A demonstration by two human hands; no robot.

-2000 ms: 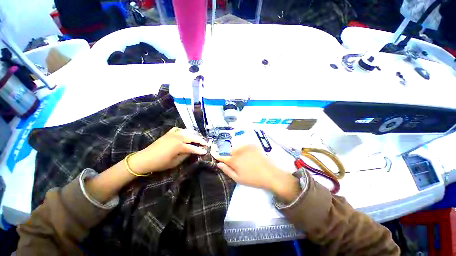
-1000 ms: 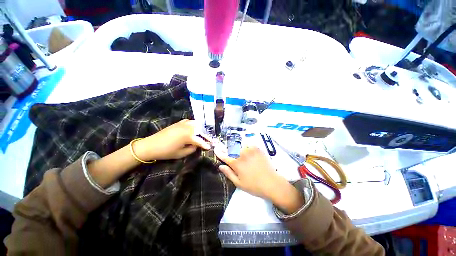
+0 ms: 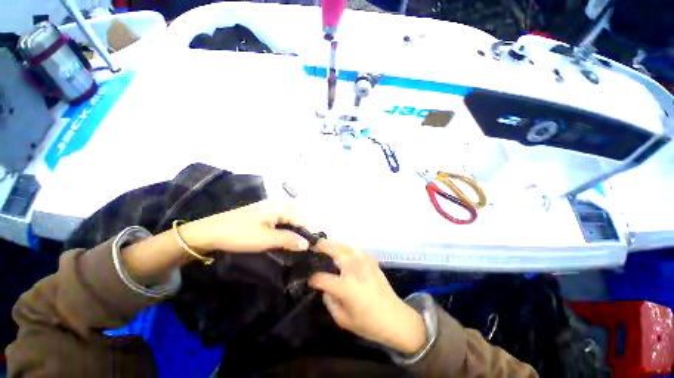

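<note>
The dark plaid garment (image 3: 244,295) hangs over the table's front edge and lies towards my lap, blurred. My left hand (image 3: 255,229), with a yellow bangle at the wrist, pinches its edge from the left. My right hand (image 3: 358,291) pinches the same edge from the right, close to the left fingertips. The presser foot and needle area (image 3: 340,125) of the white sewing machine (image 3: 414,92) is beyond both hands, apart from the cloth. A small pale piece (image 3: 289,190) lies on the table just beyond my left hand.
Scissors with red and yellow-orange handles (image 3: 457,198) and dark snips (image 3: 386,153) lie right of the needle. A metallic bottle (image 3: 60,65) stands at the far left. A pink cone (image 3: 332,13) is above the needle. A red plastic crate (image 3: 650,339) is at the lower right.
The garment has come away from the needle area, back towards me, with both hands still pinching it. The view has tipped downward, showing a blue thing and the red crate below the table.
</note>
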